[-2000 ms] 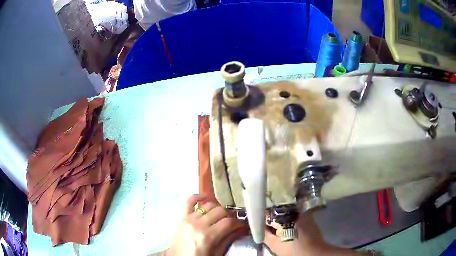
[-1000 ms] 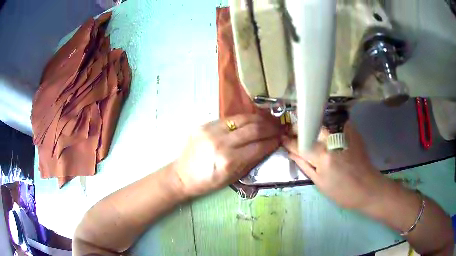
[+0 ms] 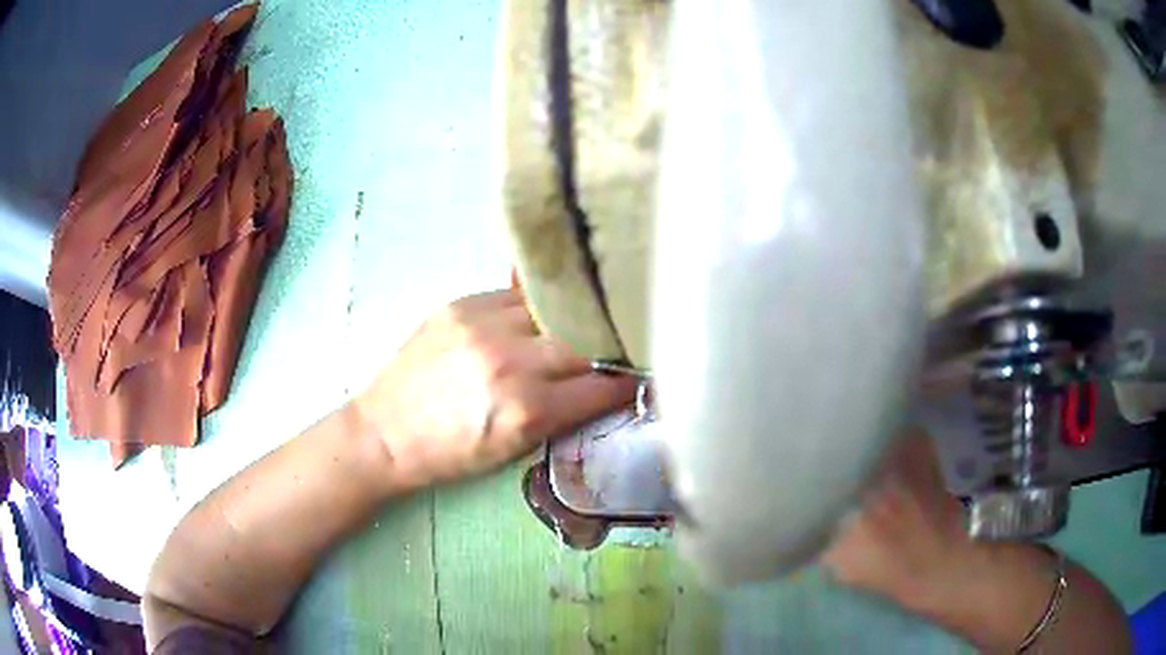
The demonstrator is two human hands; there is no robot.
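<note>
My left hand (image 3: 476,384) is at the left side of the sewing machine head (image 3: 588,166), fingers curled together at its lower end. A thin sliver of the rust-brown fabric piece (image 3: 517,278) shows between this hand and the head. The hand holds the fabric down; the rest of the piece is hidden. My right hand (image 3: 901,518) is right of the long white cover (image 3: 786,282), blurred, its fingertips hidden behind the cover. The needle and presser foot are mostly hidden. The shiny slide plate (image 3: 614,471) shows below my left fingers.
A fanned stack of rust-brown cut pieces (image 3: 166,282) lies at the left of the pale green table (image 3: 384,550). Red-handled snips (image 3: 1080,412) lie on the grey machine bed at the right. The tension knob and spring (image 3: 1020,499) stick out low on the head.
The view has moved closer to the head, whose white cover now hides more. The fabric strip is mostly out of sight. My right hand shows farther right of my left hand, its fingers now covered.
</note>
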